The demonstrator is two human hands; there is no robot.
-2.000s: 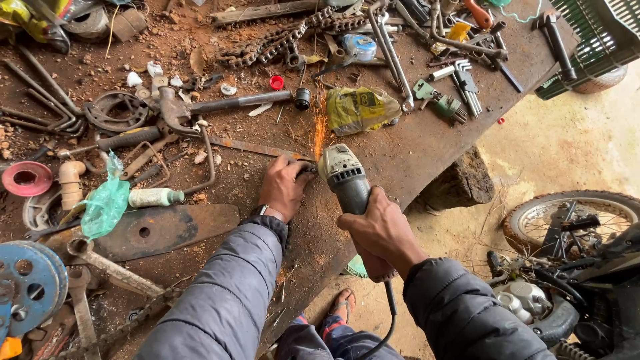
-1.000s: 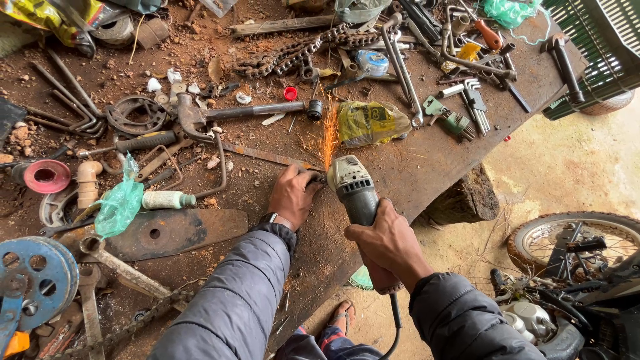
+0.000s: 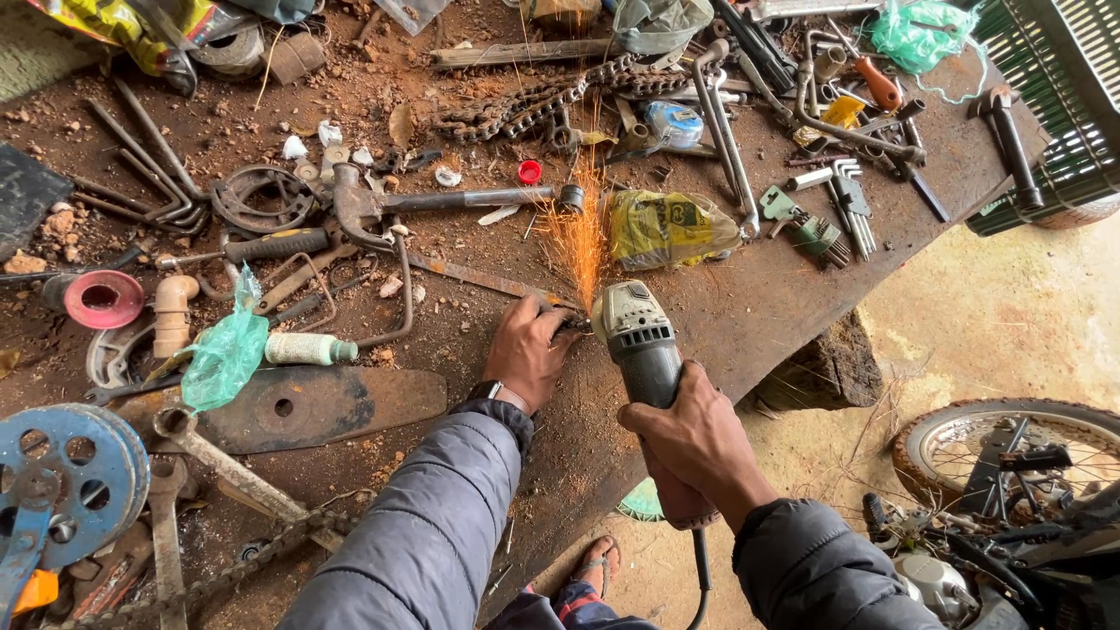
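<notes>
My right hand (image 3: 696,430) is closed around the body of an angle grinder (image 3: 643,350), whose head points away from me. Orange sparks (image 3: 582,232) spray from its disc toward the far side of the bench. My left hand (image 3: 528,352) presses a small dark workpiece (image 3: 573,322) against the bench, just left of the disc; its shape is mostly covered by my fingers. A thin rusty metal strip (image 3: 481,278) runs from near my left fingertips toward a claw hammer (image 3: 464,199). Beyond the grinder's head lies a crumpled yellow plastic bag (image 3: 669,229).
The cluttered bench (image 3: 604,429) holds a roller chain (image 3: 534,105), hex keys (image 3: 850,206), a socket wrench (image 3: 726,131), a flat metal blade (image 3: 350,407) and a blue pulley wheel (image 3: 96,472). The grinder's cord (image 3: 703,569) hangs down. A motorcycle (image 3: 980,534) stands right, beyond the bench edge.
The sparks now spread wider and reach farther across the bench. Both hands keep their holds on the grinder and the workpiece.
</notes>
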